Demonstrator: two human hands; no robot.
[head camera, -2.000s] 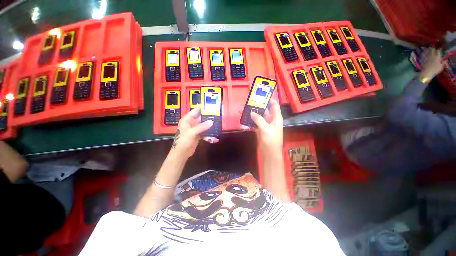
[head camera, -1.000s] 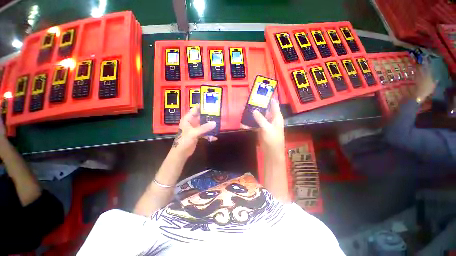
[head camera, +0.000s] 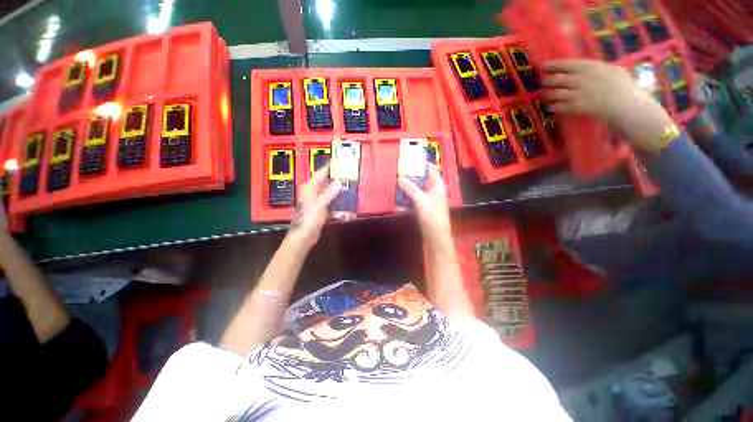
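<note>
My left hand (head camera: 314, 200) holds an upright keypad mobile phone (head camera: 344, 169) with a bright white screen, its thumb near the keypad. My right hand (head camera: 427, 196) holds a second keypad phone (head camera: 411, 169), also with a white screen, its thumb on the lower half. Both phones are over the front row of the middle red phone tray (head camera: 261, 136). In its back row stand several phones with lit screens, such as the one at the left (head camera: 281, 107). The front-left phone (head camera: 281, 176) has a dark screen. Other front-row phones are partly hidden.
A red tray stack (head camera: 120, 183) with dark-screened phones is at left. Another phone tray (head camera: 483, 171) is at right. Another person's arm (head camera: 607, 95) reaches over it beside tilted red trays (head camera: 681, 51). A red bin with brownish pieces (head camera: 501, 288) is below the bench edge.
The right phone has turned more upright, and both held screens have become plain bright white. The other person's arm and tilted trays have come in over the right tray.
</note>
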